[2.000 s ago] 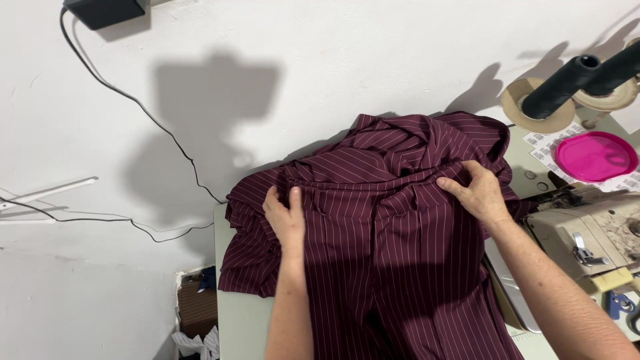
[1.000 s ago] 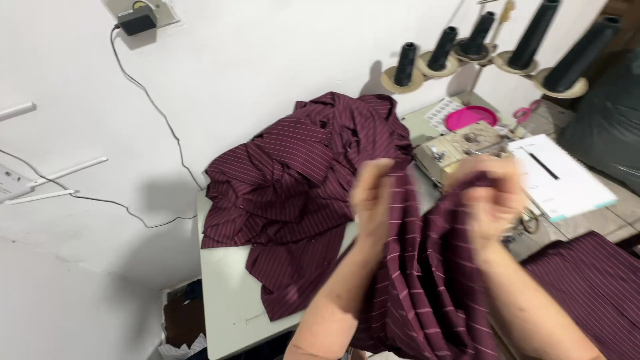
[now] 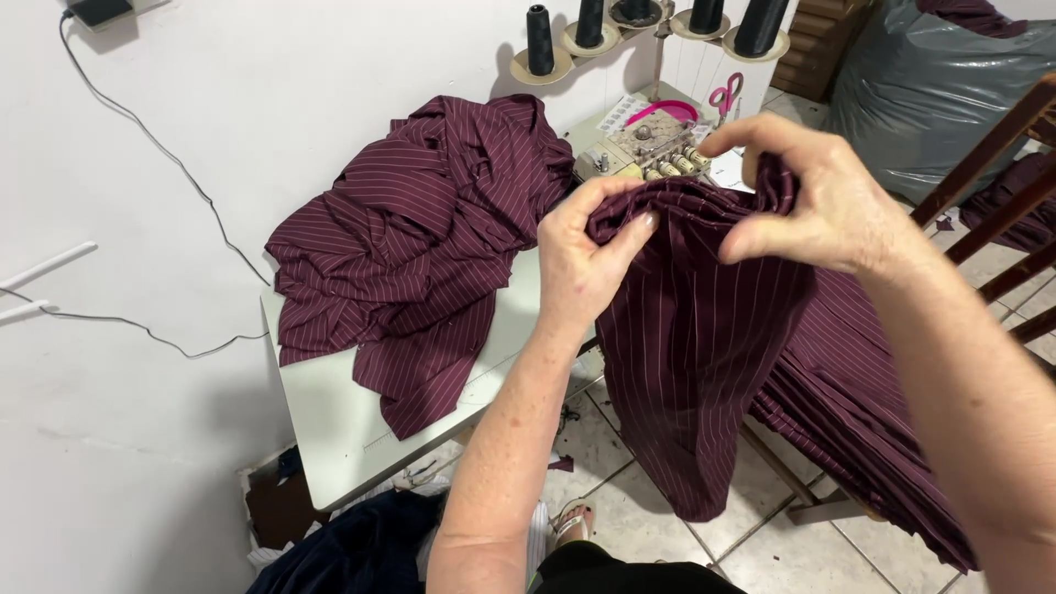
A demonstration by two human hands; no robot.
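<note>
A maroon pinstriped garment (image 3: 693, 330) hangs from my hands over the tiled floor, its top edge bunched. My left hand (image 3: 590, 247) pinches that gathered edge between thumb and fingers. At the other end of the edge, my right hand (image 3: 813, 198) has thumb and forefinger spread around the fabric, with a fold of cloth against the palm. A heap of the same striped cloth (image 3: 412, 223) lies on the pale table to the left. More striped pieces (image 3: 858, 388) are stacked at the right, partly behind my right forearm.
Behind my hands stands an overlock sewing machine (image 3: 652, 144), with black thread cones (image 3: 539, 41) above and pink-handled scissors (image 3: 726, 92) beside it. A grey plastic bag (image 3: 924, 91) and a wooden chair (image 3: 998, 206) are at the right. Dark cloth (image 3: 355, 544) lies below the table (image 3: 313, 429).
The garment, spread over the table two seconds ago, is now held up to the right of the heap, over the floor. The view has shifted right.
</note>
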